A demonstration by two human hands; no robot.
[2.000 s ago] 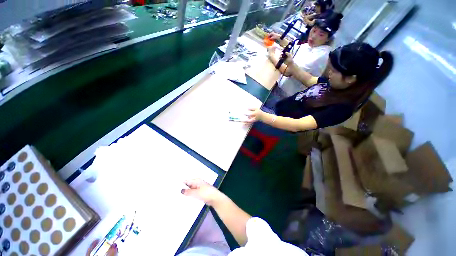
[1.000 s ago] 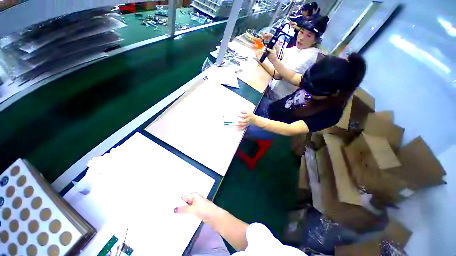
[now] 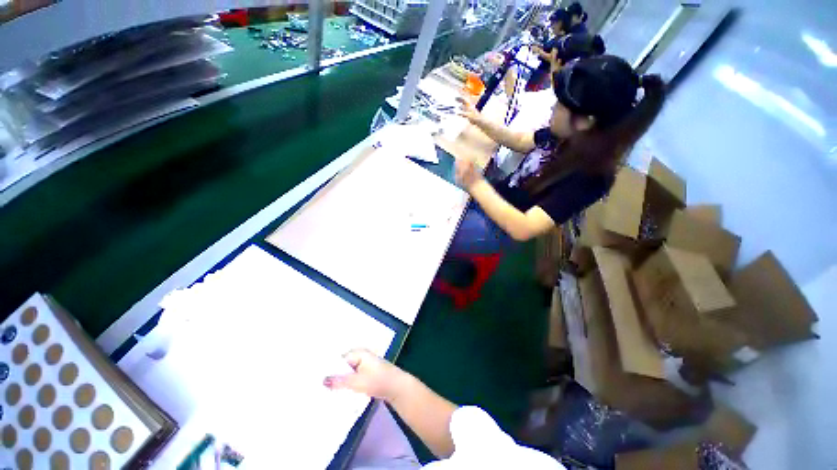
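Note:
My right hand is over the right part of the large white work sheet, thumb and fingertips slightly apart. No object shows in it, though glare washes out the sheet. My left hand is not in view. A green circuit board lies on the sheet at the bottom edge, partly cut off. Small wired parts lie beside it, blurred.
A white tray with round tan-bottomed holes is at the lower left. Crumpled white material edges the sheet. A second board holds a small green part. A person sits beyond, near open cartons.
My left hand has left the picture at the bottom. My right hand has moved slightly down and left. The neighbouring person has let go of the small green part and reaches farther along the bench.

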